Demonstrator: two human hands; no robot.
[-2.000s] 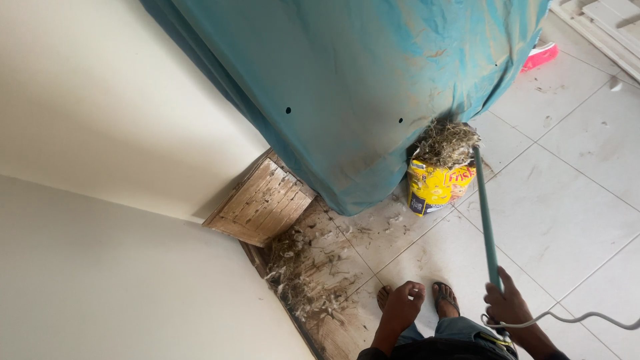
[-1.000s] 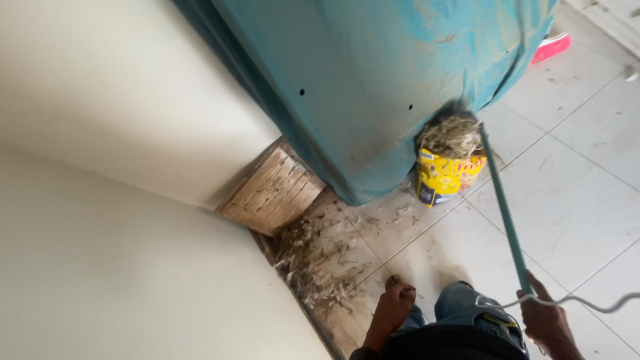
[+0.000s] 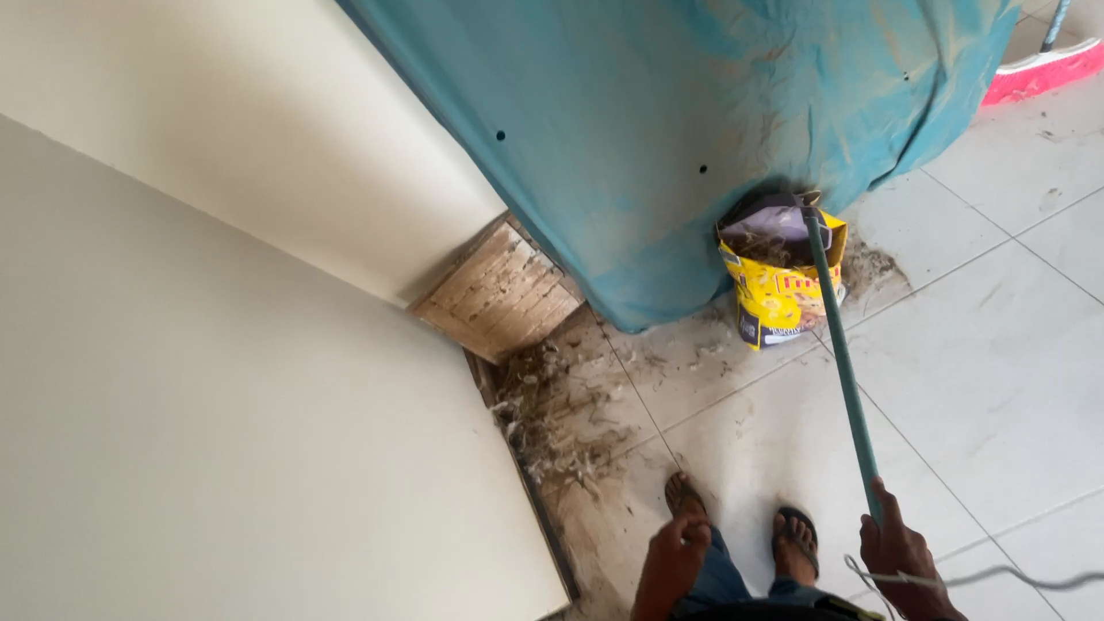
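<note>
My right hand (image 3: 901,552) grips the lower end of a teal pole (image 3: 843,362). The pole's far end reaches the mouth of a yellow printed bag (image 3: 780,293); what is fixed to that end is blurred and partly hidden. Dark inner lining and some dry, fibrous debris show in the bag's opening. The bag stands on the tiles against a blue cover. My left hand (image 3: 677,552) hangs above one foot with its fingers curled, and no object shows in it. Debris like straw or feathers (image 3: 561,414) lies along the wall base at left.
A large blue plastic cover (image 3: 638,129) hangs beyond the bag. A weathered wooden board (image 3: 504,293) leans in the corner by the white wall (image 3: 259,414). A pink broom head (image 3: 1048,73) rests at top right. A grey cable (image 3: 1009,573) crosses my right wrist.
The large clump of debris seen at the bag's top before is no longer there, and the bag's opening now shows. Debris is visible on the floor behind the bag. More of the pink broom is in view.
</note>
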